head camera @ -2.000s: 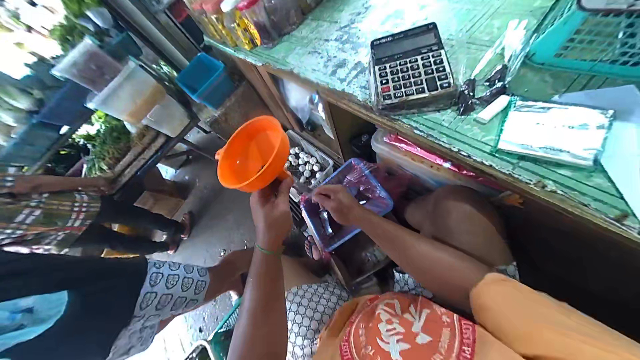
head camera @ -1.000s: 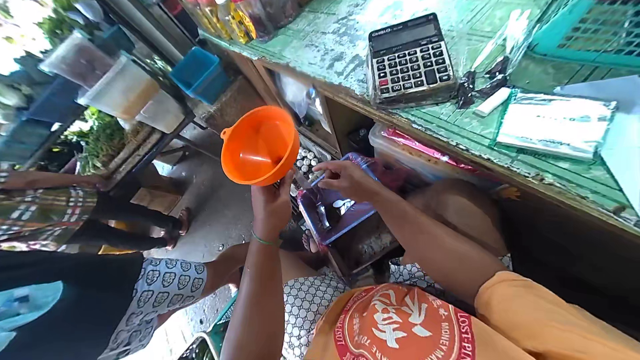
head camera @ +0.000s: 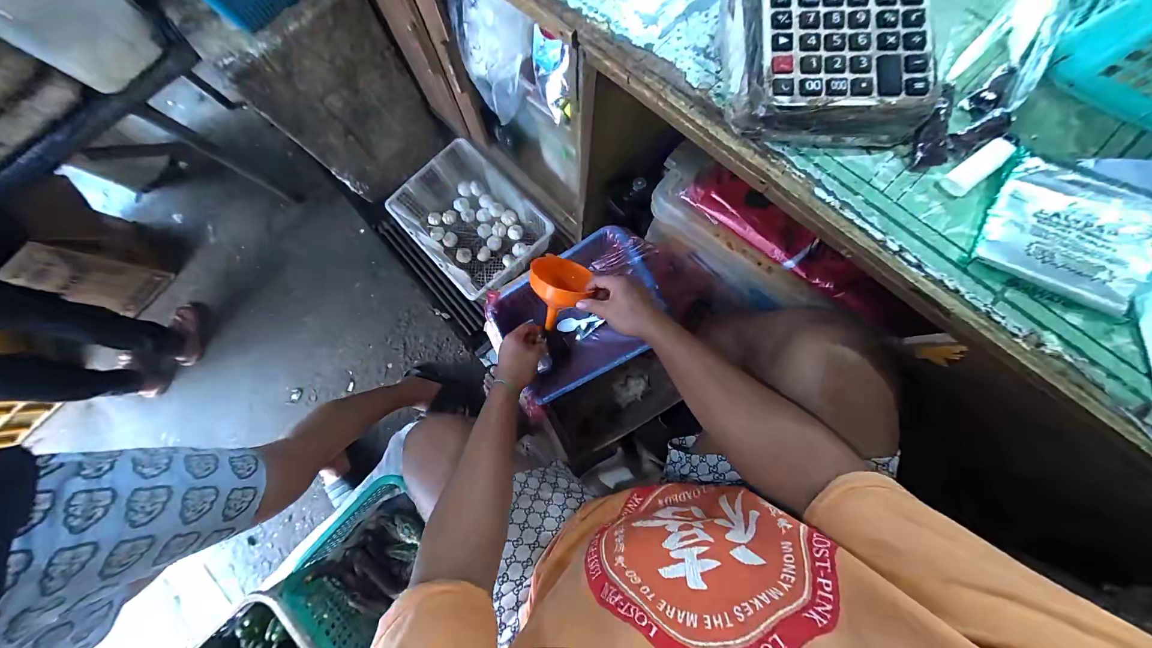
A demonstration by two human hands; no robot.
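Observation:
An orange plastic funnel (head camera: 560, 281) is held at its rim by my right hand (head camera: 621, 306), its spout pointing down. Just below the spout, my left hand (head camera: 520, 353) is closed on a small clear plastic bag (head camera: 544, 362), only partly visible. Both hands are over a blue-rimmed plastic basin (head camera: 576, 392) with a dark purplish inside. White plastic spoons (head camera: 578, 324) lie in the basin, beside the funnel.
A white plastic basket (head camera: 423, 243) with several round whitish balls stands beyond the basin. On the green counter (head camera: 864, 207) are a calculator (head camera: 841, 72) and a plastic packet (head camera: 1066, 236). A person's legs (head camera: 333, 432) are at left, near a green basket (head camera: 360, 504).
The funnel was raised in my left hand; it is now lower, over the basin, in my right hand. My left hand has come down beneath it. The view has tilted downward.

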